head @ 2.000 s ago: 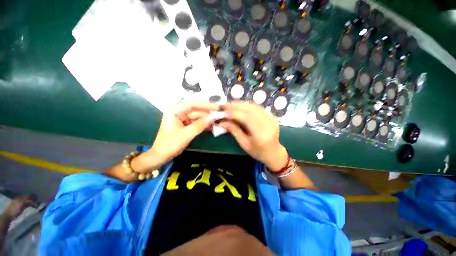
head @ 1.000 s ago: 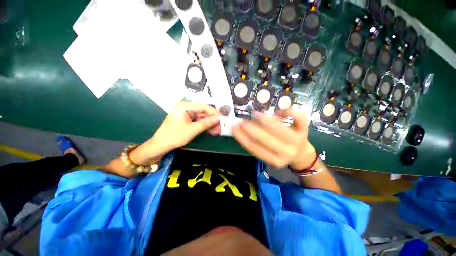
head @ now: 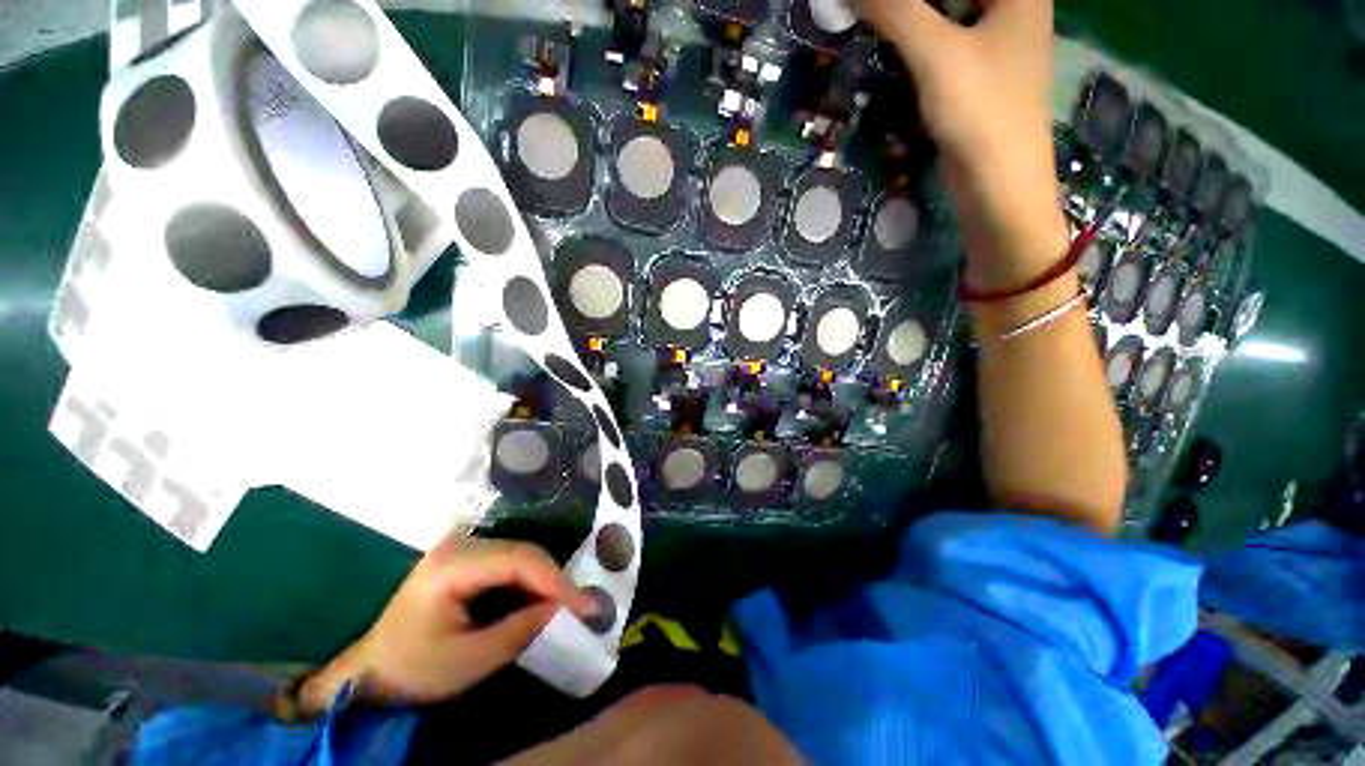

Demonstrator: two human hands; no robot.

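My left hand pinches the lower end of the white liner strip, which carries a row of dark discs and curls under the fingers. The strip runs up to the sticker roll at upper left. My right hand reaches to the top edge over the near tray, partly cut off. Its fingertips are at a black module with a light disc; whether they hold anything cannot be told. Rows of modules with grey discs and flex tails fill much of the tray.
White sheets lie under the roll at left. A second tray of modules is at right, partly behind my right forearm. Small black round objects are at the right bench edge. Blue cloth shows at lower right.
My right hand has left the strip and moved up to the far part of the tray. My left hand still holds the strip, now lower left. The view has shifted, showing the roll fully.
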